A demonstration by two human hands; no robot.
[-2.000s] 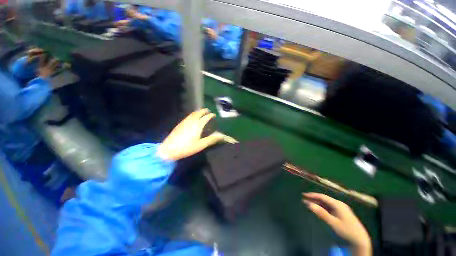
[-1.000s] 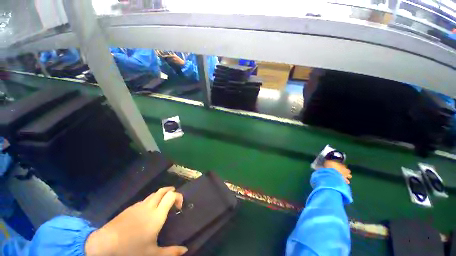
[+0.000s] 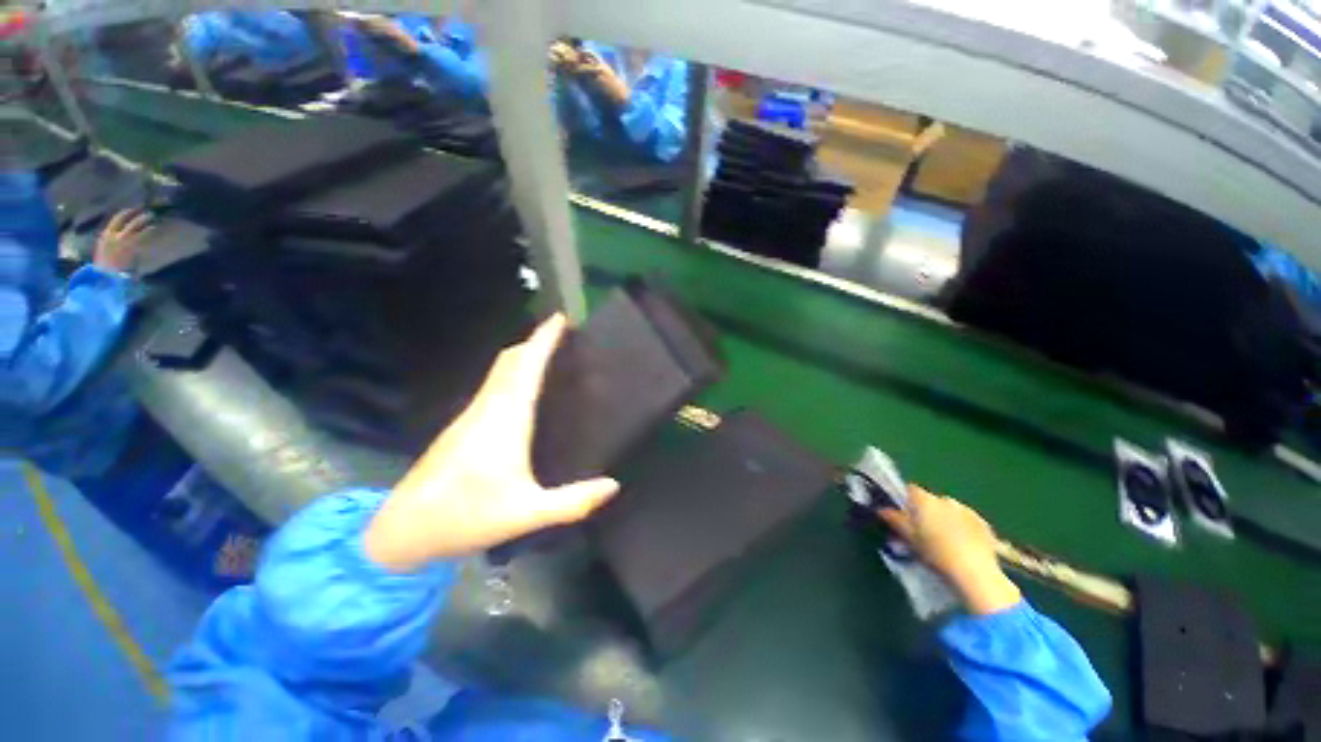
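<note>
My left hand is at centre left, thumb and fingers spread around the near side of a tilted black case. The case is raised beside the shelf post and blurred at its far side. Another black case lies flat on the bench in front of me. My right hand holds a clear bag with a black coiled cable just right of that flat case. The bag hangs below the fingers, and its middle is partly hidden by them.
Tall stacks of black cases stand at left, beside the shelf post. Two bagged cables lie on the green belt at right. More black cases lie at lower right. Another worker's hand is at far left.
My right hand has come back from the belt with a bagged cable. My left hand and a black case are now up by the post. The view has turned left.
</note>
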